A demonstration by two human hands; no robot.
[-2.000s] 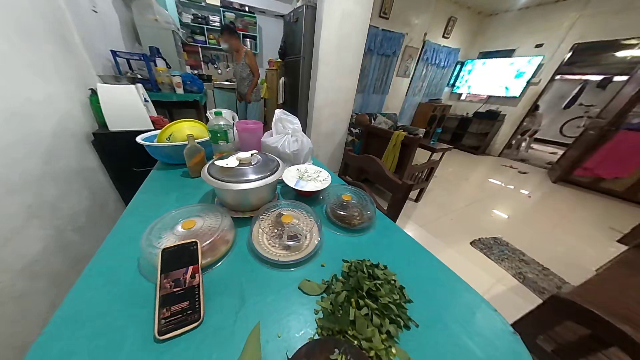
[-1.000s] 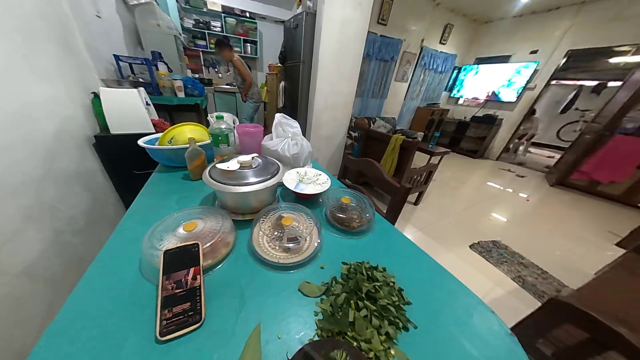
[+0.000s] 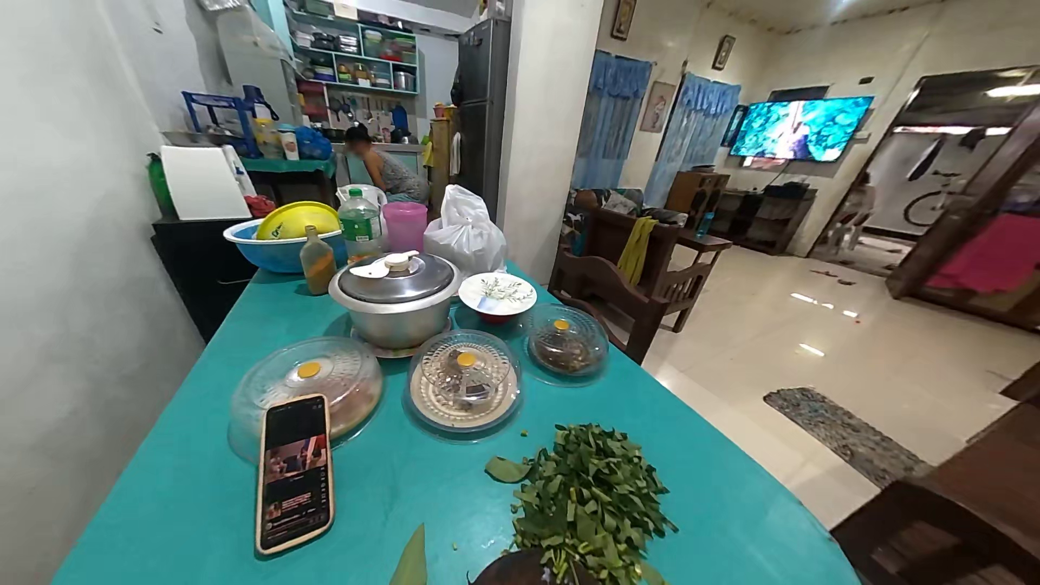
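Neither of my hands shows in the head view. A heap of green leaves with stems (image 3: 591,496) lies on the teal tabletop (image 3: 699,479). Below it, a dark rounded thing (image 3: 524,569) is cut off by the bottom edge; I cannot tell what it is. To its left the tip of a long green leaf (image 3: 411,559) shows, and a single leaf (image 3: 507,469) lies beside the heap. A smartphone (image 3: 294,479) with a lit screen leans against a clear domed food cover (image 3: 341,366) at the left.
Two more clear covers (image 3: 465,394) (image 3: 566,345) stand over plates. Behind are a lidded metal pot (image 3: 394,313), a patterned plate (image 3: 497,292), a glass bottle (image 3: 317,260), a plastic bottle (image 3: 360,223), a white bag (image 3: 465,236) and a blue basin (image 3: 280,248). A wooden chair (image 3: 605,284) stands at the right.
The person in the kitchen at the back was upright two seconds ago, then leaned over, and is now bent lower. The things on the table have not plainly moved.
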